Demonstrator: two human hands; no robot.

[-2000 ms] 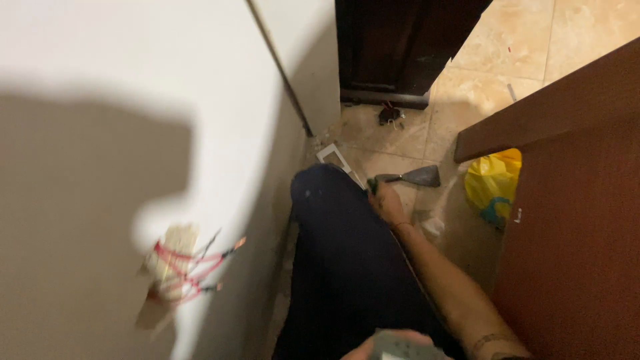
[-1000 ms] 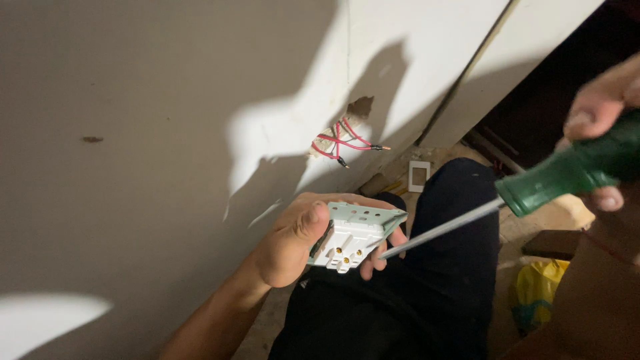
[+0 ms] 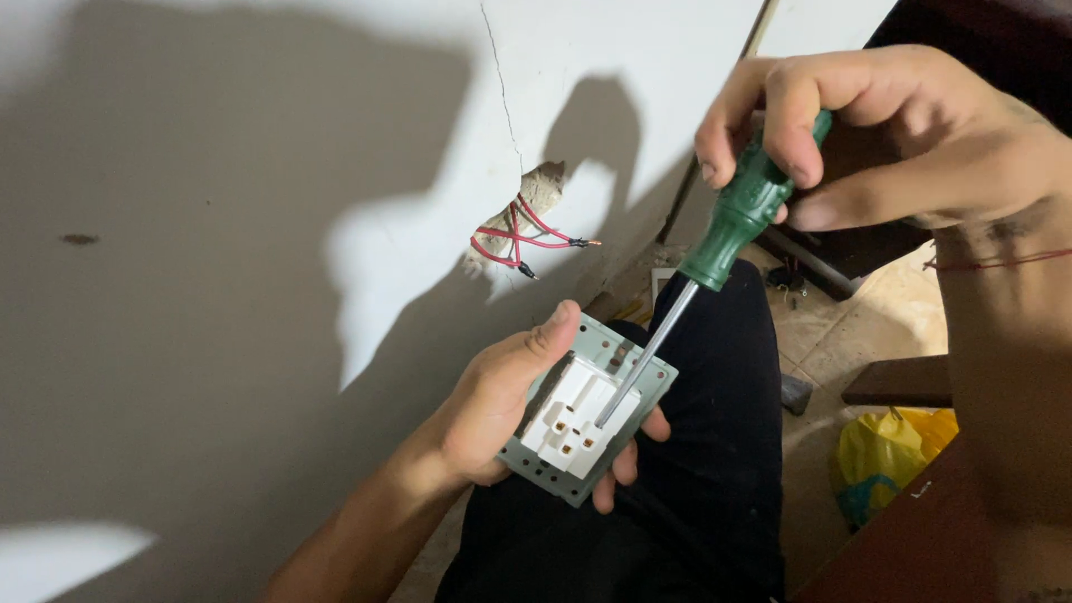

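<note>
My left hand (image 3: 502,394) holds an electrical socket module (image 3: 578,419), white on a grey metal mounting plate, its side with brass screw terminals facing up. From the upper right my right hand (image 3: 871,142) grips the green handle of a screwdriver (image 3: 737,209) between thumb and fingers. The screwdriver's tip meets the white body beside the terminals; whether it sits in a screw cannot be told. Red electrical wires (image 3: 515,239) with black-taped, bare copper ends stick out of a rough hole (image 3: 540,188) in the wall, above and left of the socket.
The white wall (image 3: 402,276) runs along the left. A white frame (image 3: 662,285) lies on the floor beyond my knee. At the lower right are a yellow plastic bag (image 3: 883,452), a dark wooden bar (image 3: 900,381) and a reddish-brown wooden surface (image 3: 904,528). Dark furniture stands at the upper right.
One second ago the screwdriver's tip was at the socket's right edge; now it rests on the white body. Two seconds ago my right hand was down by the floor. The view has shifted.
</note>
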